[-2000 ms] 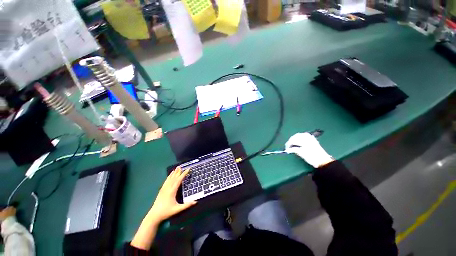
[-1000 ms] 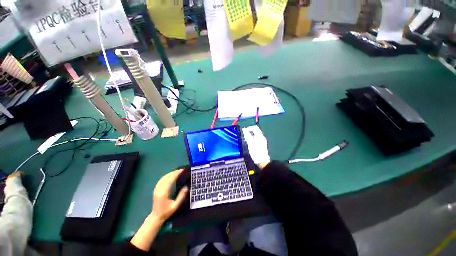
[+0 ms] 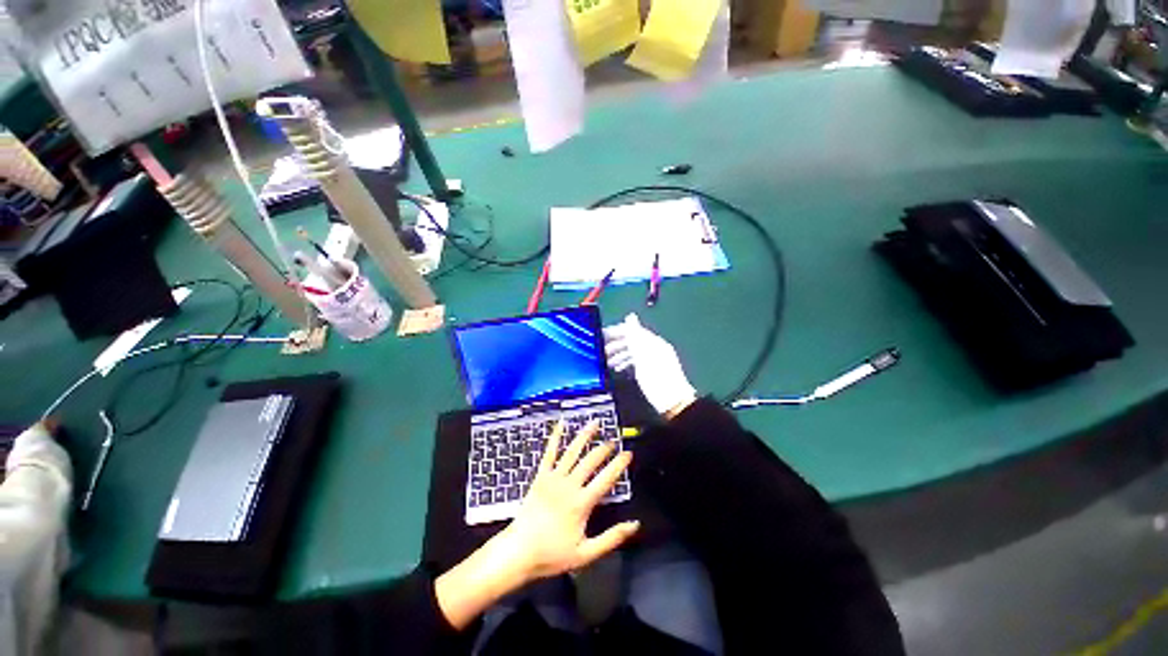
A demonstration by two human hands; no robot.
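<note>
A small silver mini laptop [image 3: 493, 472] stands open on a black foam pad [image 3: 448, 513] in front of me, its screen [image 3: 532, 360] lit blue. My bare left hand [image 3: 564, 506] is spread over the right part of the keyboard, fingers apart; whether it touches the keys is not clear. My gloved right hand [image 3: 656, 368] is at the right edge of the screen; its fingertips are partly behind the edge, so its hold is unclear. A yellow-marked connector [image 3: 629, 433] shows at the laptop's right side, partly hidden by my sleeve.
A clipboard [image 3: 634, 240] with red pens lies behind the laptop. A black cable loops right to a white adapter lead [image 3: 845, 378]. Closed laptops lie at left [image 3: 231, 468] and right [image 3: 1044, 253]. A pen cup [image 3: 352, 305] stands by beige posts. Another person's sleeve [image 3: 35, 513] is far left.
The screen went from dark to lit. My right hand moved from the white lead to the screen's edge. My left hand moved from the laptop's left side to over the keyboard.
</note>
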